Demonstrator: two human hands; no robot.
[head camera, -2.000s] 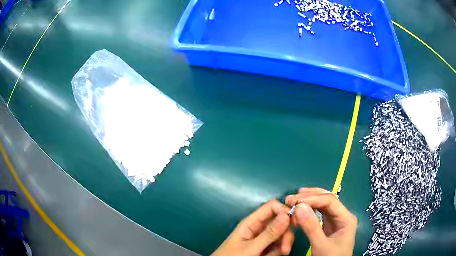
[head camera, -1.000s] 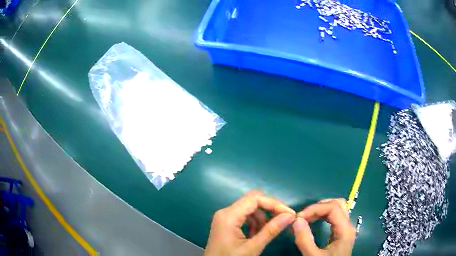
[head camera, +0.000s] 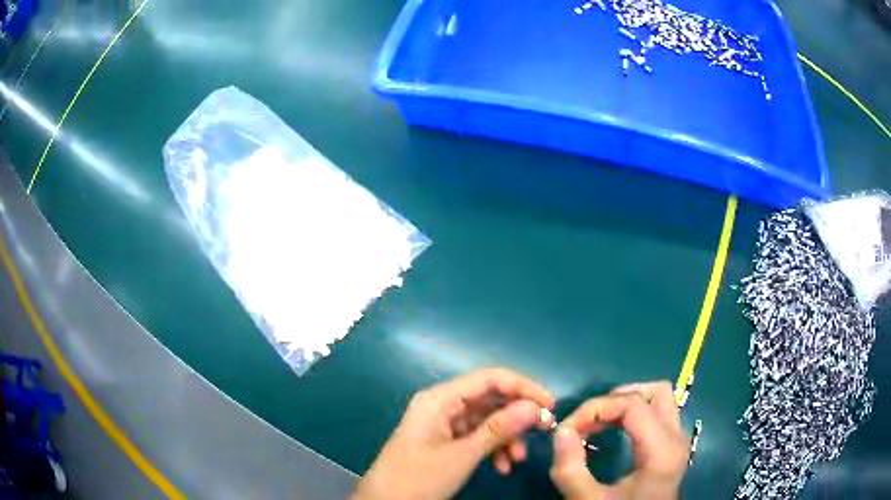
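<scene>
My left hand (head camera: 469, 430) is at the bottom centre, with a tiny white cap (head camera: 546, 417) pinched between thumb and index finger. My right hand (head camera: 625, 439) is just to its right and pinches a small thin pin (head camera: 589, 446), mostly hidden by the fingertips. The fingertips of both hands are close together, with the cap and pin between them. A clear plastic bag (head camera: 200, 146) of bright white caps (head camera: 303, 244) lies open on the left. A large speckled pile of pins (head camera: 806, 361) lies on the right.
A blue tray (head camera: 586, 132) at the top holds scattered small parts (head camera: 684, 39). A smaller clear bag (head camera: 860, 239) lies at the pile's upper edge. Loose pins (head camera: 695, 439) lie by the yellow line (head camera: 708, 303) on the green surface (head camera: 547, 273).
My hands have drawn slightly apart, showing the white cap and pin. The loose cap beside the bag's mouth no longer shows. The view has shifted slightly.
</scene>
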